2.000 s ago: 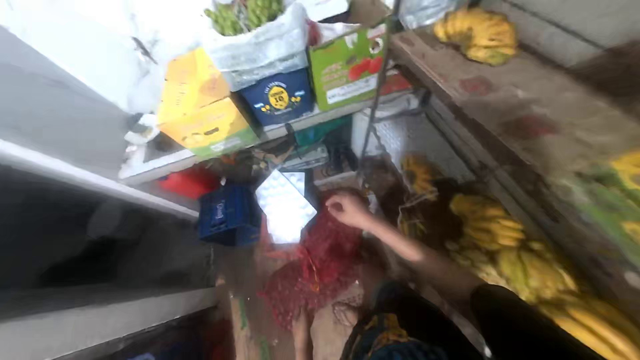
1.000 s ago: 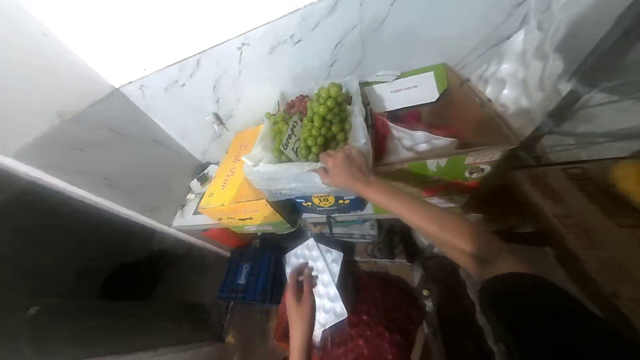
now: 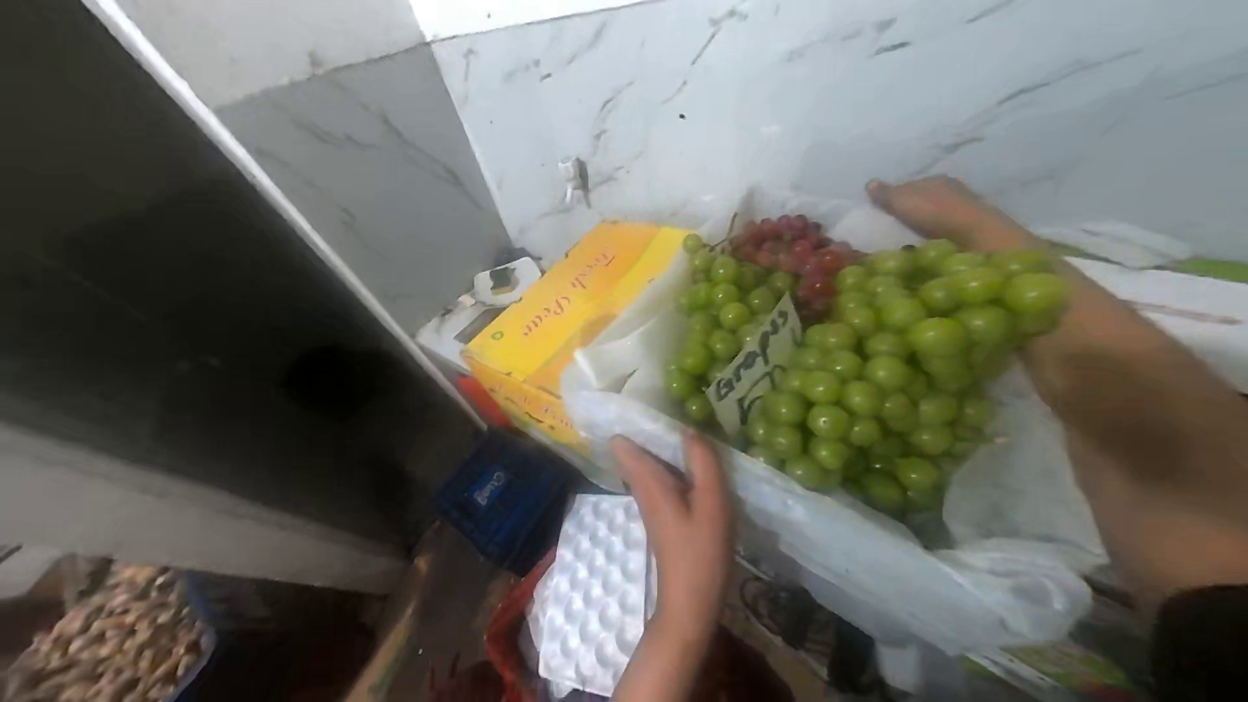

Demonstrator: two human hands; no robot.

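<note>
A box lined with white plastic wrap (image 3: 829,526) holds green grapes (image 3: 877,380) and a smaller bunch of red grapes (image 3: 795,249). A handwritten card (image 3: 756,370) stands among the fruit. My left hand (image 3: 682,526) rests its fingers on the near left side of the wrapped box, thumb and fingers apart. Reaching across the right side, my right hand (image 3: 936,210) is at the far edge of the box; its fingers are partly hidden, so its hold cannot be told. White dimpled trays (image 3: 595,595) lie below, beside my left forearm.
A yellow fruit carton (image 3: 575,312) stands against the left side of the grape box. Below it is a blue crate (image 3: 502,497). A marble-patterned wall (image 3: 780,107) rises behind. At lower left sits a container of small brown produce (image 3: 117,634); a dark panel edge runs down the left.
My right hand has moved from the near edge of the grape box to its far side. My left hand has left the white trays and come up to the box. The view is closer to the grapes.
</note>
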